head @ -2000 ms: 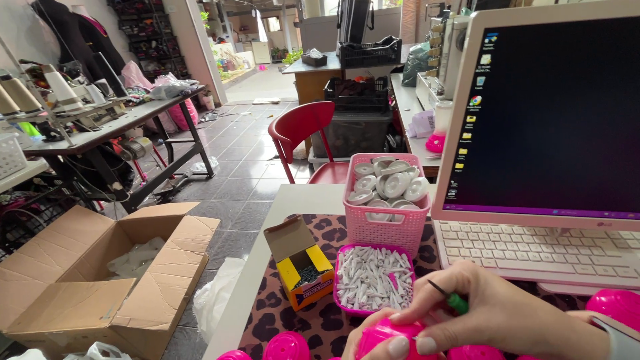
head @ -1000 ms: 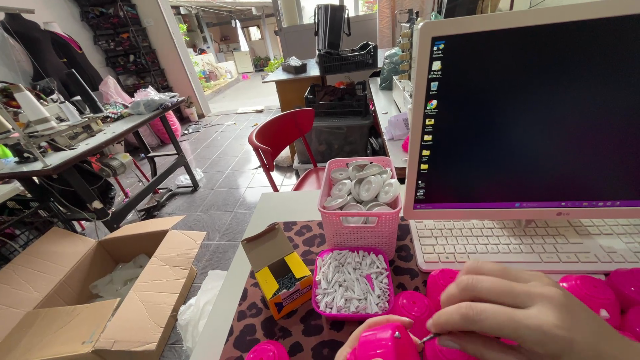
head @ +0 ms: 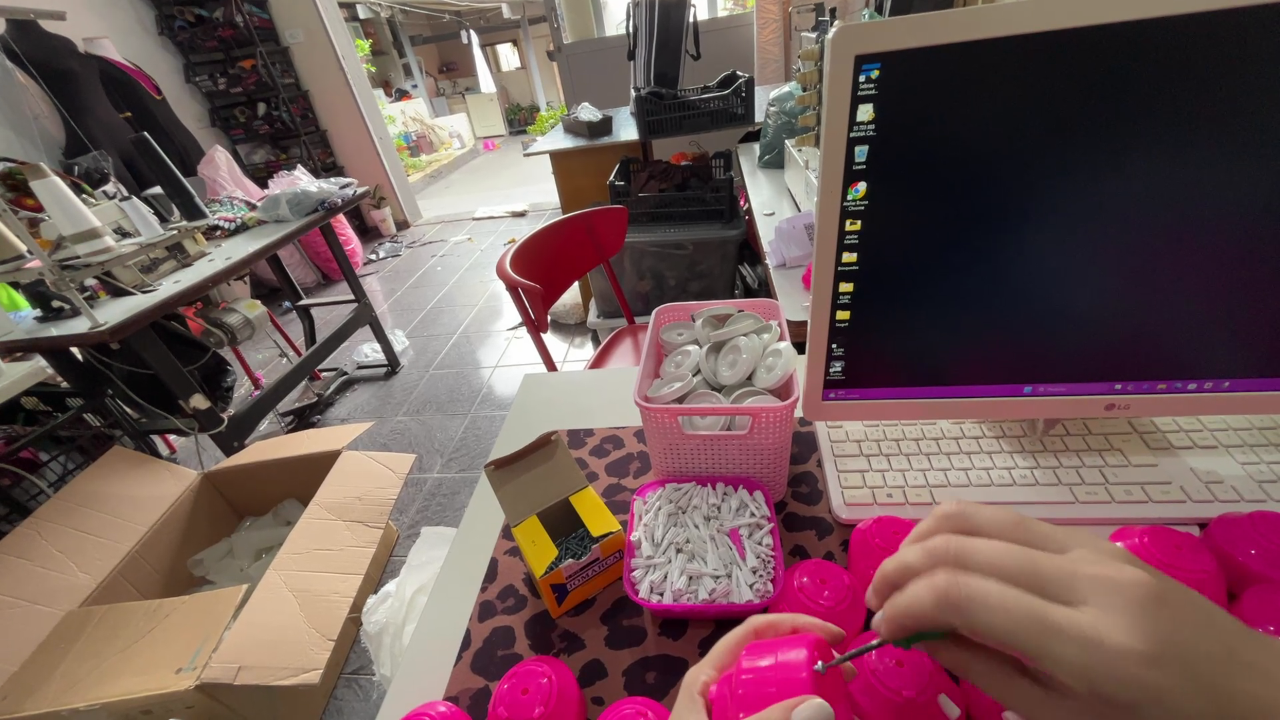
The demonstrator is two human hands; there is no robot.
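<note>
At the bottom of the head view, my left hand [head: 745, 650] holds a pink plastic cup-like part [head: 768, 680] turned on its side. My right hand [head: 1030, 590] grips a screwdriver [head: 868, 650] with a green handle, mostly hidden by the fingers. Its metal shaft reaches a small screw [head: 820, 667] at the pink part. More pink plastic parts [head: 538, 690] lie around both hands. Beyond my left hand stand a pink tray [head: 700, 608] of white plastic wall plugs [head: 700, 545], an opened cardboard box [head: 590, 585] of dark screws [head: 572, 550], and a pink basket [head: 715, 450] of white round plastic parts [head: 738, 358].
A white keyboard [head: 1000, 465] and monitor [head: 1050, 220] stand behind my right hand. A leopard-print mat [head: 500, 630] covers part of the table. A red chair [head: 565, 260] is beyond it. On the left are an open carton [head: 290, 640] and a sewing table [head: 180, 290].
The screwdriver, earlier raised above the pink part, is now lowered with its shaft at the screw. The pink part has been turned on its side. The view has swung right.
</note>
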